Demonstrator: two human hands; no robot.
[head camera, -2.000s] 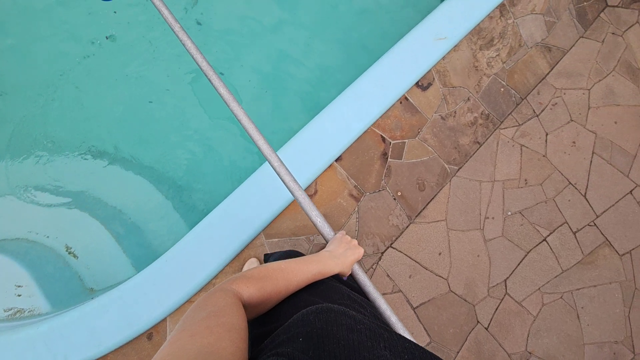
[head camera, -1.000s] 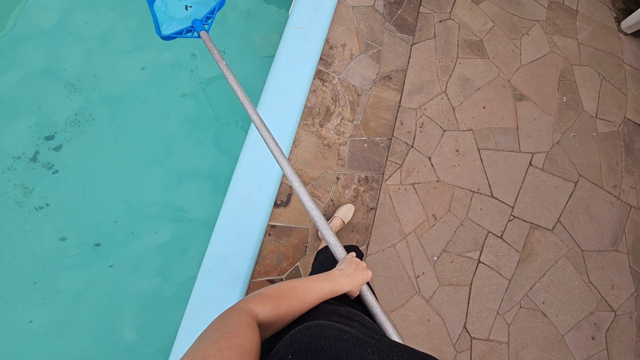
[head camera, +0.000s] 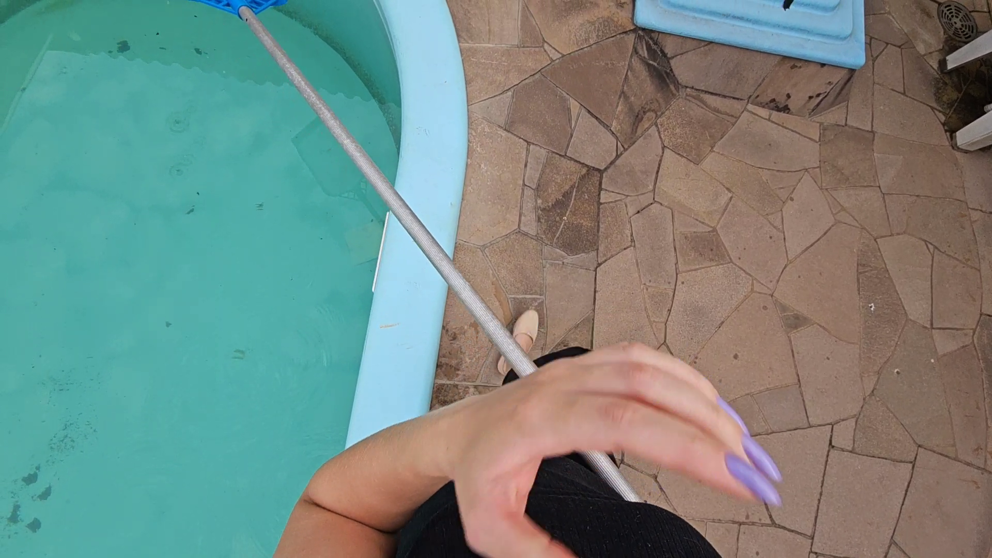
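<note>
A grey metal pole (head camera: 387, 194) runs diagonally from the upper left, across the pool's edge, to the black clothing at the bottom. At its far end is the blue frame of a pool skimmer net (head camera: 240, 4), cut off by the top of the view. My left hand (head camera: 597, 426), with long purple nails, is raised over the lower part of the pole. Its fingers are spread and curved, with nothing between them and the thumb. Part of the pole is hidden behind this hand. My right hand is out of view.
Greenish pool water (head camera: 194, 271) with dark specks of debris lies left of the light-blue pool rim (head camera: 411, 310). Irregular stone paving (head camera: 697, 310) spreads on the right. A light-blue moulded panel (head camera: 752, 31), a round drain grate (head camera: 957, 21) and white legs (head camera: 973, 132) are at the upper right.
My left hand, earlier closed around the pole, has let go and is raised nearer the camera with its fingers apart. The view has shifted along the pool's edge to a curved part.
</note>
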